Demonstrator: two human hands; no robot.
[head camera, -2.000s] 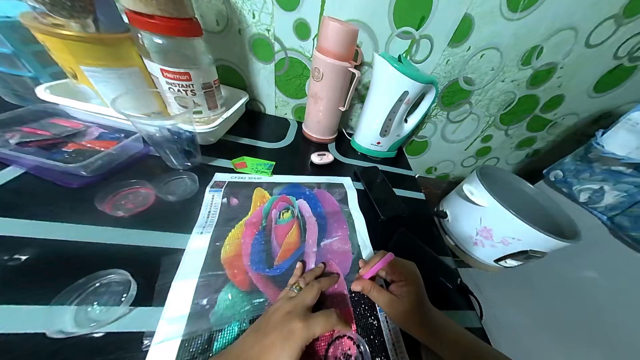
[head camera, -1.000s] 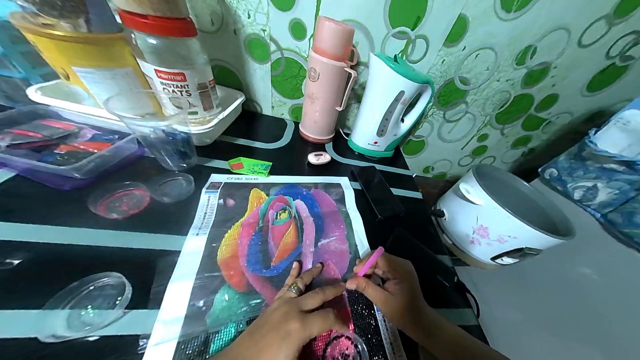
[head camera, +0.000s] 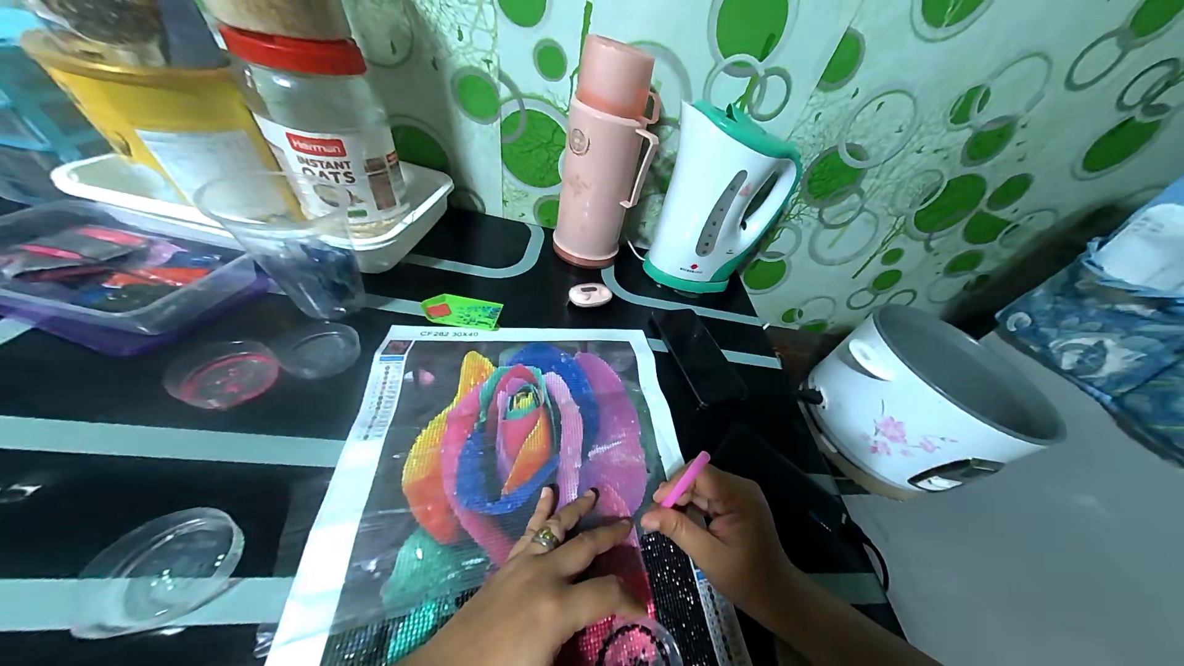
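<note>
A diamond painting canvas (head camera: 518, 435) showing a multicoloured rose lies on the black table, with clear film over part of it. My left hand (head camera: 555, 583) rests with spread fingers on the lower middle of the canvas; a ring is on one finger. My right hand (head camera: 717, 527) grips a pink pen-shaped applicator (head camera: 685, 479) over the canvas's right edge; its tip is hidden by the fingers. Below my left fingers, a small round dish (head camera: 638, 645) with pink beads sits at the bottom edge of the view. Dark and red beads cover the canvas's lower part.
Clear round lids (head camera: 222, 375) and an oval clear lid (head camera: 159, 572) lie left. Behind them are a plastic tub of packets (head camera: 120, 268), a clear cup (head camera: 310, 250) and an oats jar (head camera: 319, 129). A pink flask (head camera: 601, 157), kettle (head camera: 720, 199), black phone (head camera: 698, 358) and rice cooker (head camera: 925, 402) stand or lie beyond.
My right hand keeps hold of the pink applicator, which now points more steeply upward than two seconds ago. My left hand remains spread on the canvas.
</note>
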